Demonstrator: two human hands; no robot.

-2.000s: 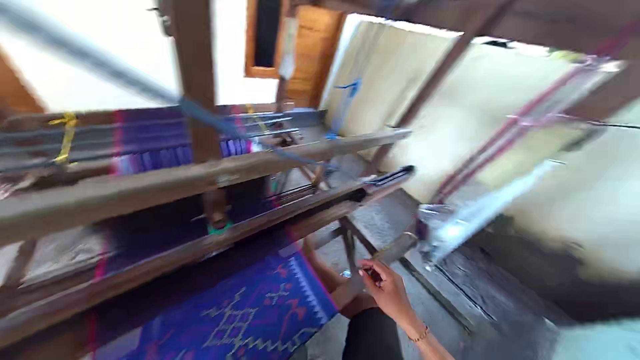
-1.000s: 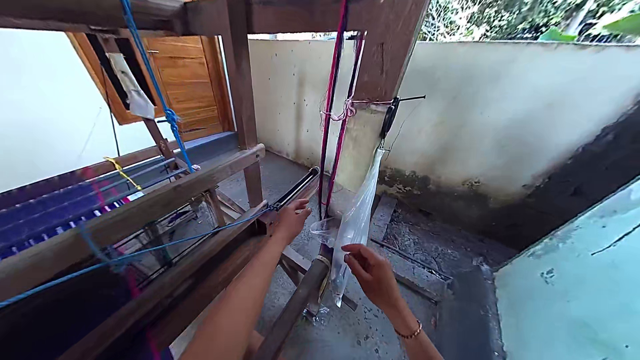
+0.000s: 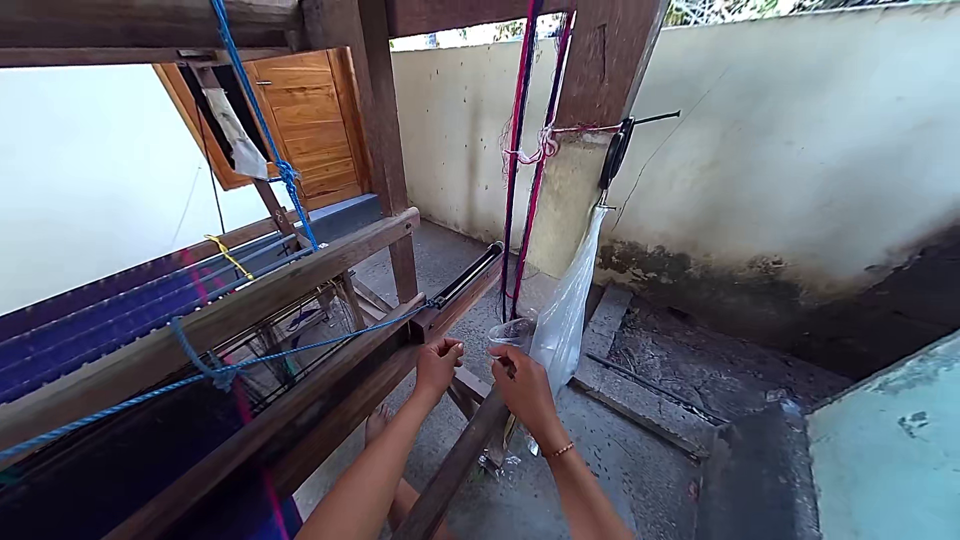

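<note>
My left hand (image 3: 437, 369) is raised beside the end of the wooden loom beam (image 3: 375, 409), thumb and fingertips pinched together; whether a fine thread lies between them cannot be told. Just right of it, my right hand (image 3: 520, 380) has curled fingers at the rim of a clear plastic cup or bag (image 3: 513, 331), above a round wooden bar (image 3: 472, 457). A white plastic bag (image 3: 568, 307) hangs close behind that hand. Black-handled scissors (image 3: 616, 156) hang above the bag. Hanks of red and dark yarn (image 3: 521, 187) hang from the frame, tied with pink yarn (image 3: 541, 148).
The loom's upper rail (image 3: 300, 274) and a blue rope (image 3: 322, 343) cross the left side. Purple warp threads (image 3: 97, 326) lie beyond. A wooden post (image 3: 386, 150) stands ahead, a cream wall (image 3: 750, 150) at the right. Concrete strips (image 3: 645, 409) edge the floor.
My left hand, on the beam's end a second ago, is now nearer my right hand. My right hand has moved up to the clear plastic. The view swung right after the oldest frame.
</note>
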